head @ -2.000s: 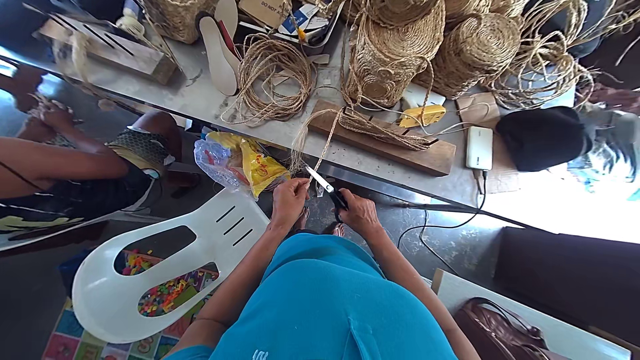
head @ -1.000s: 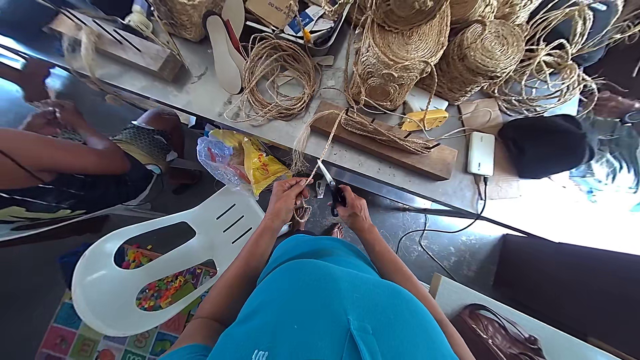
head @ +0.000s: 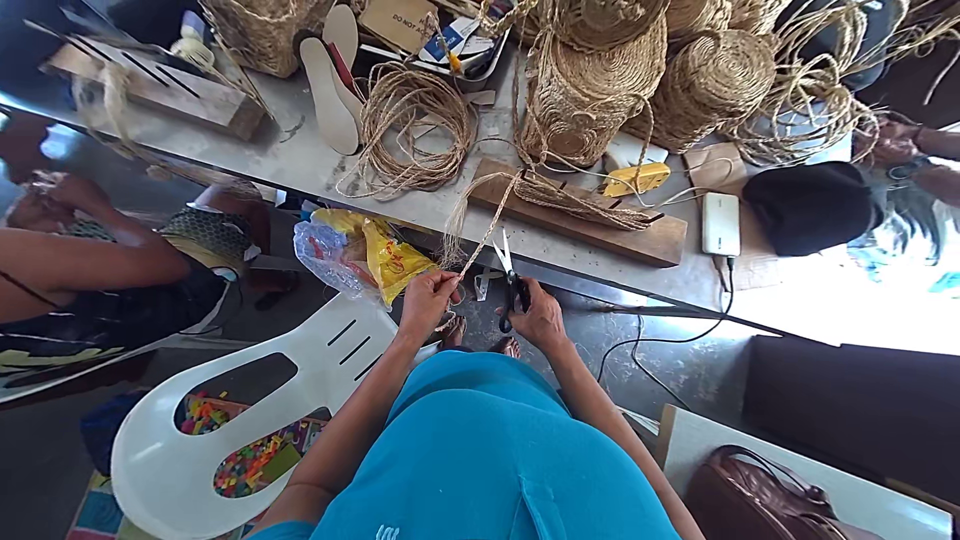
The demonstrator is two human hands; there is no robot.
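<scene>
My left hand [head: 429, 301] pinches the lower end of a braided fibre cord [head: 491, 229], which rises to a nail on a wooden block [head: 645, 241] at the table's edge. More cord is wound around the nails on this block. In my right hand [head: 538, 313] are black-handled scissors [head: 511, 289], blades parted and pointing up, just right of the cord and apart from it. Loose fibres [head: 454, 229] hang left of the cord. A coil of thin cord [head: 416, 131] lies on the table behind.
Woven baskets [head: 592, 90], a white power bank [head: 721, 225] with a cable, a black cap [head: 810, 206] and shoe insoles [head: 330, 97] lie on the metal table [head: 300, 161]. A white plastic chair [head: 172, 450] stands left, near a seated person. Another person's hands show at far right.
The scissors were across the cord two seconds ago and have since moved right, away from it; their blades are now parted. My left hand still holds the cord.
</scene>
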